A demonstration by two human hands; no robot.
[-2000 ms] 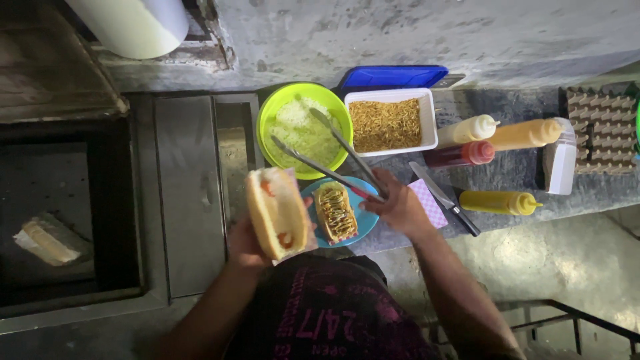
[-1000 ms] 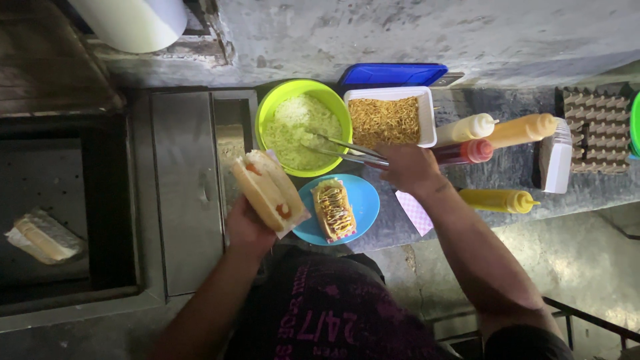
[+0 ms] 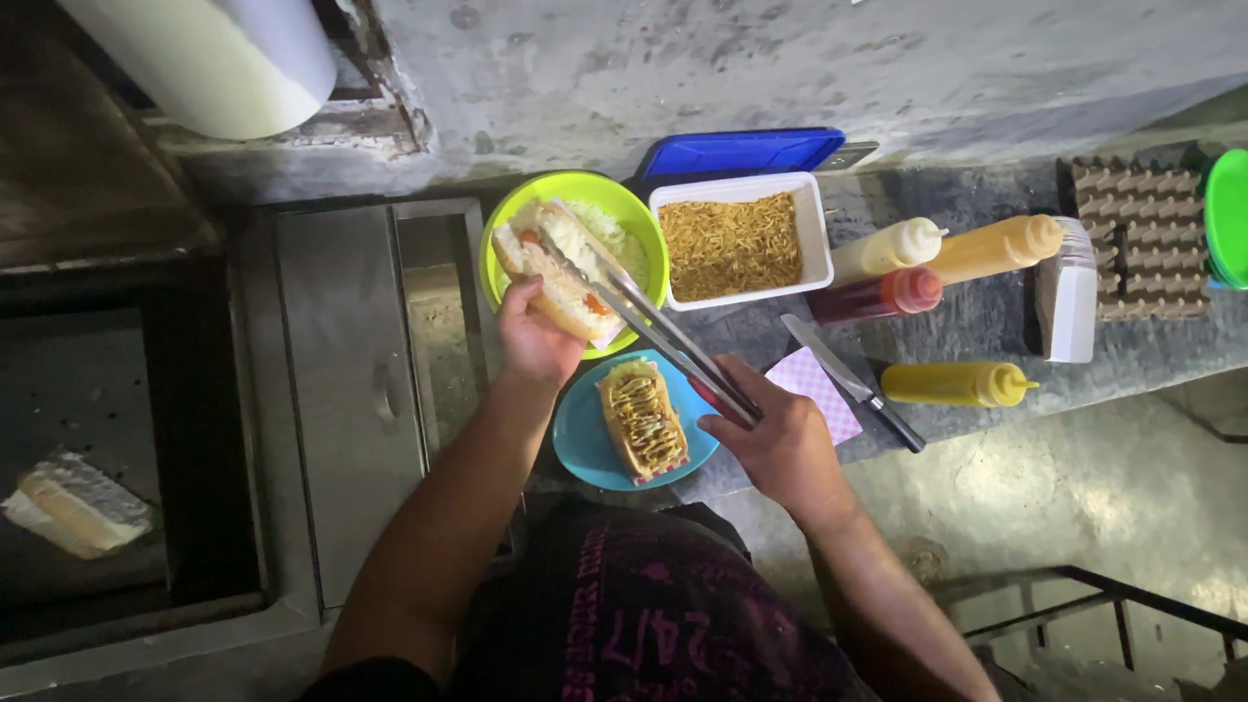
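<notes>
My left hand holds an opened hot dog bun with sausage in it, over the lime-green bowl of shredded white filling. Metal tongs are gripped in my right hand; their tips reach into the bun's opening. Just below the bowl, a blue plate carries a dressed hot dog with zigzag sauce. Right of the bowl stands a white tub of thin golden potato sticks. How far the tong tips are apart is hard to see.
A knife rests by checked paper. Several squeeze bottles, including a mustard-yellow one, lie or stand at right, near egg trays. A blue lid leans on the wall. At far left, a wrapped bun lies on the griddle.
My left hand has brought the bun up over the green bowl. The tongs have moved from the shredded filling in the bowl to the bun's opening.
</notes>
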